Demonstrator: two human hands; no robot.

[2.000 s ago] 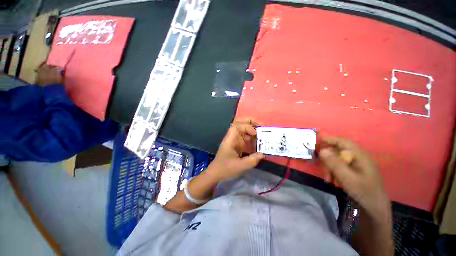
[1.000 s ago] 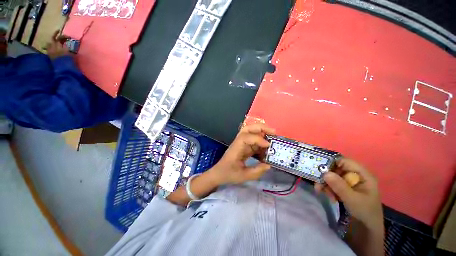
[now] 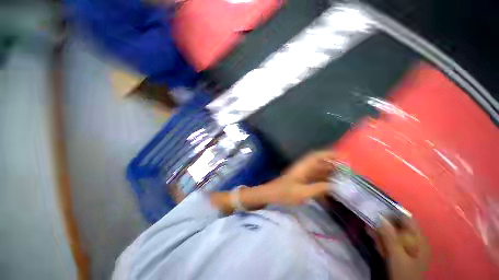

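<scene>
The picture is strongly blurred. A small rectangular LED module point(image 3: 364, 198) with a pale face is held between both hands, tilted down to the right, over the near edge of the red mat point(image 3: 394, 158). My left hand point(image 3: 306, 178) grips its left end with fingers and thumb. My right hand point(image 3: 402, 243) is at its right end, with the blurred tan handle point(image 3: 409, 244) of a tool in the palm. A thin reddish lead wire point(image 3: 324, 236) shows against the shirt below.
A blue mesh crate point(image 3: 143, 188) full of shiny modules is below the bench at the left. A long whitish strip point(image 3: 295, 63) lies on the dark surface point(image 3: 306, 120). A coworker's blue sleeve point(image 3: 131, 41) and another red mat point(image 3: 219, 33) are at upper left.
The view has swung to the left, so the crate and strip sit nearer the middle. The module has tilted more steeply. Both hands still hold it.
</scene>
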